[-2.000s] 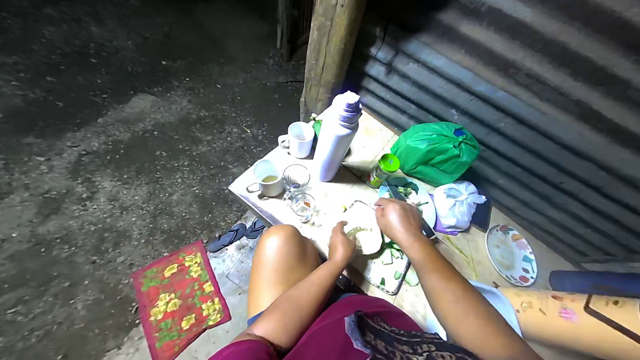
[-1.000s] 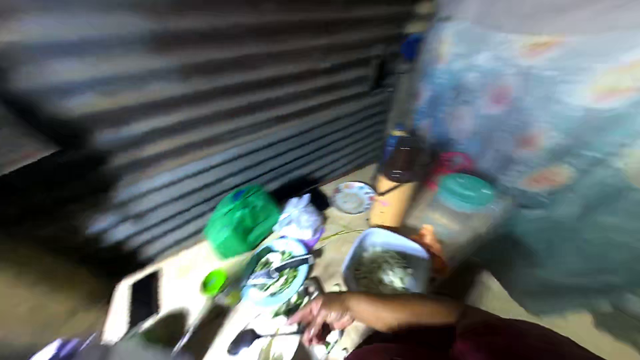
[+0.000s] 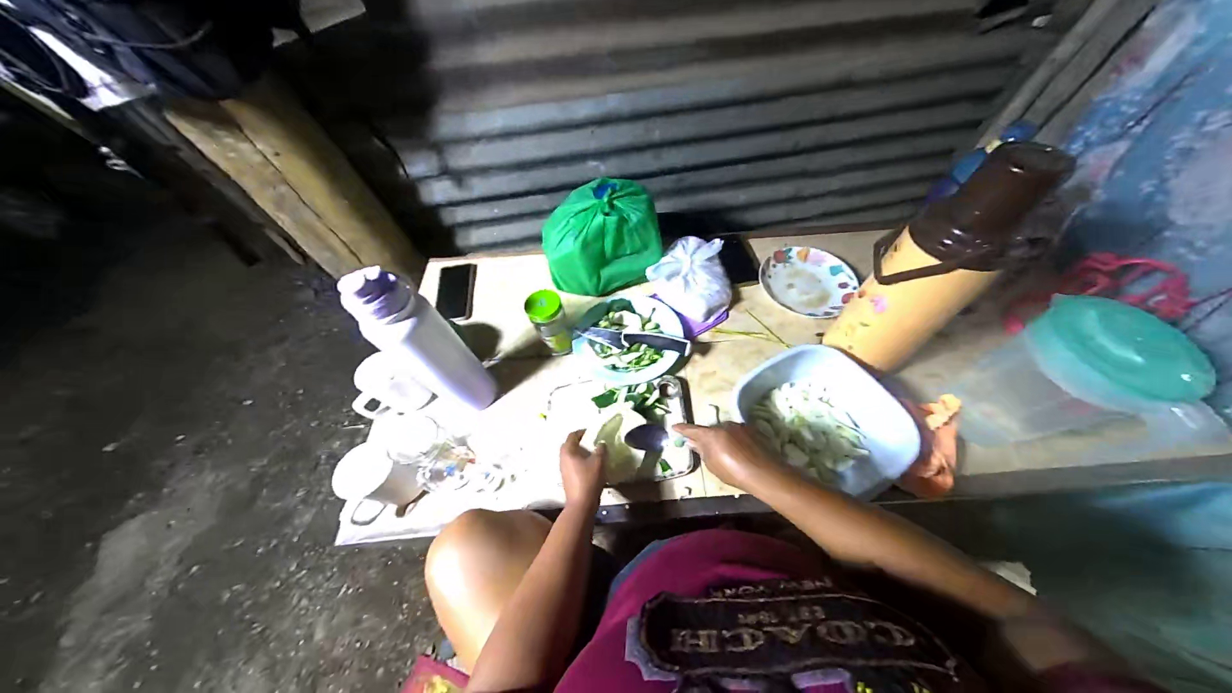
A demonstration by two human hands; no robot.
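A pale piece of vegetable (image 3: 616, 441) lies on a tray (image 3: 685, 395) on the table, with my left hand (image 3: 583, 470) at its left edge. My right hand (image 3: 730, 452) is at the tray's right side, close to a dark spoon (image 3: 647, 437) whose bowl rests over the pale piece; whether the fingers hold it is unclear. Green cut vegetable (image 3: 637, 397) lies at the tray's back. Behind it, a light blue plate (image 3: 680, 358) holds green pieces and a knife (image 3: 635, 339). To the right, a white basin (image 3: 890, 438) contains pale shredded vegetable (image 3: 808, 428).
A white flask (image 3: 433, 346) and white mugs (image 3: 371, 476) stand at left. A green-lidded jar (image 3: 549, 322), green bag (image 3: 603, 241), white plastic bag (image 3: 693, 279) and patterned plate (image 3: 808, 281) are behind. A yellow thermos (image 3: 905, 298) and teal-lidded container (image 3: 1116, 356) stand at right.
The view has swung widely. My right hand was up by the plate two seconds ago and is now lower, at the tray's right side. My left hand remains by the pale piece.
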